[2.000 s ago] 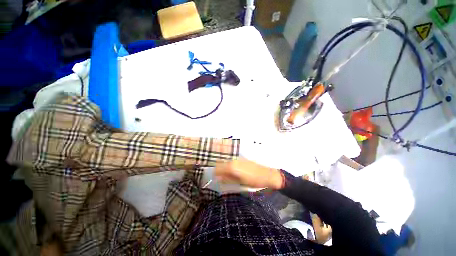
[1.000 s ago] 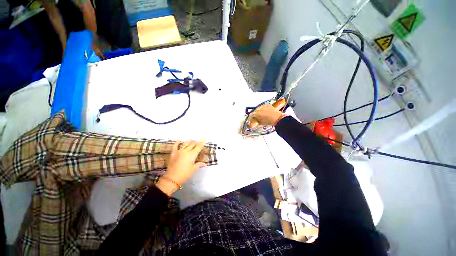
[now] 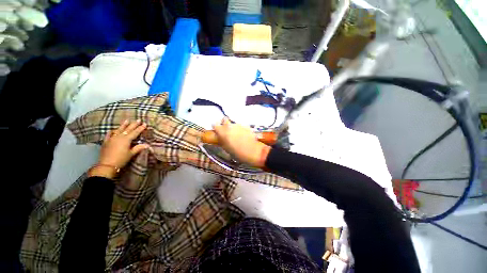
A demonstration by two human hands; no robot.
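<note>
A tan checked garment [image 3: 115, 117] lies on the white table [image 3: 350, 160], its sleeve stretched to the right and its lower part hanging over the near edge. My right hand [image 3: 240, 143] is closed on the orange-brown handle of the steam iron [image 3: 227, 162], which rests on the sleeve; hand and forearm hide part of the iron. My left hand [image 3: 120, 146] lies on the garment near the sleeve's shoulder end, palm down with fingers spread. I cannot tell whether it pinches cloth.
A blue bar [image 3: 175, 58] crosses the table's far left side. Dark straps [image 3: 261, 100] and blue ribbon scraps [image 3: 260, 80] lie on the far part of the table. The steam hose [image 3: 470, 144] loops at right, beside a red object [image 3: 408, 194]. A wooden stool [image 3: 252, 39] stands beyond the table.
The iron has moved left from the table's right side onto the sleeve, in my right hand. My left hand has moved from the cuff end to the shoulder end. The view has shifted.
</note>
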